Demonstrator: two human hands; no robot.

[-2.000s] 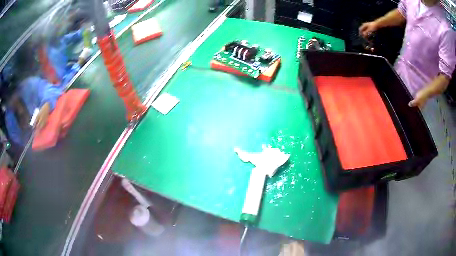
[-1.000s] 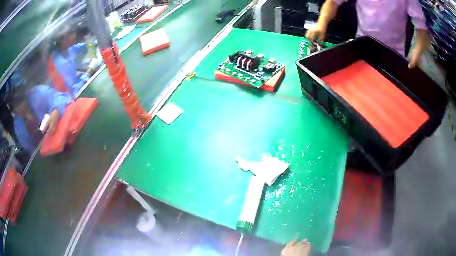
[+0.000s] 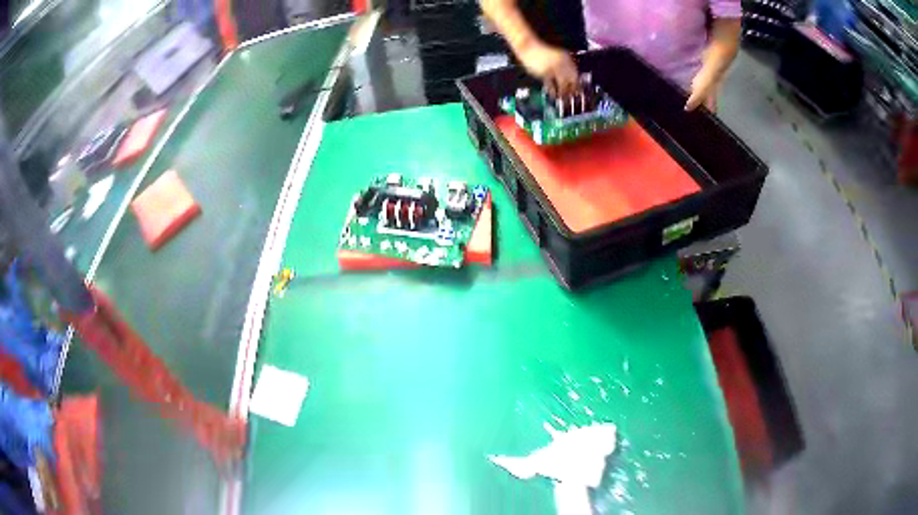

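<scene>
Neither of my hands is in view. A green circuit board (image 3: 403,223) with a black and copper coil rests on a red foam pad (image 3: 481,236) on the green bench (image 3: 423,342). A lumpy white glue patch (image 3: 569,455) lies near the bottom edge, with a white piece below it cut off by the frame. Another person's hand (image 3: 552,66) holds a second circuit board (image 3: 569,113) in or just over a black crate (image 3: 629,245) with red foam (image 3: 604,191) inside.
A white card (image 3: 279,394) lies by the belt edge. The darker conveyor belt (image 3: 201,292) runs on the left, with a foam pad (image 3: 165,208) on it and a red-wrapped post (image 3: 151,377) across it. Another crate (image 3: 770,402) stands low at the right.
The view has shifted, and my hand at the bottom edge has gone out of frame. The other person has lifted the far board from the bench to the crate, which now sits over the bench's far right.
</scene>
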